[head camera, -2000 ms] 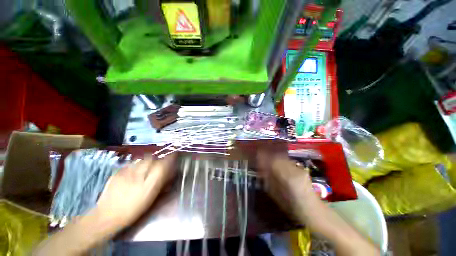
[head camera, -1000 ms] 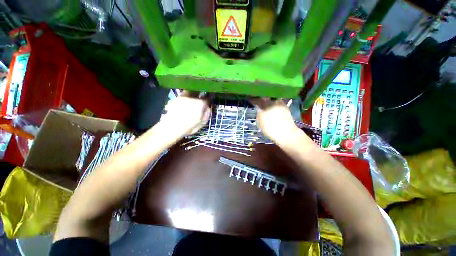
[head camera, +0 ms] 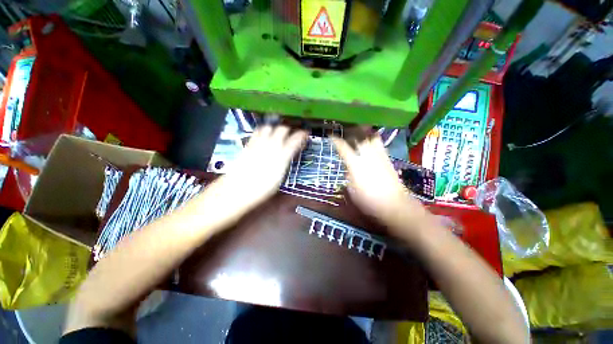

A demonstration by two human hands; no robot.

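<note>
My left hand [head camera: 270, 161] and my right hand [head camera: 370, 171] reach to the mould area below the green press block [head camera: 312, 97]. Both are blurred, with fingertips near the block's lower edge; any grip is unclear. Between them a ladder-like group of white-grey cables [head camera: 314, 168] lies over other cables at the press edge. A silver-grey holder bar with comb-like pegs [head camera: 346, 233] lies slanted on the dark red-brown board [head camera: 309, 269]. The mould itself is mostly hidden by the block and hands.
Loose cables [head camera: 144, 205] are piled at left beside an open cardboard box [head camera: 67, 175]. A control panel [head camera: 457, 144] stands at right, with a crumpled clear bag [head camera: 514, 218] beside it. Green upright bars flank the press. A white bucket rim [head camera: 521, 306] is at lower right.
Two seconds ago both hands were over the board with strands trailing towards my lap. Since one second ago both hands have shifted slightly; the ladder-like cables now lie between them. The holder bar stays put.
</note>
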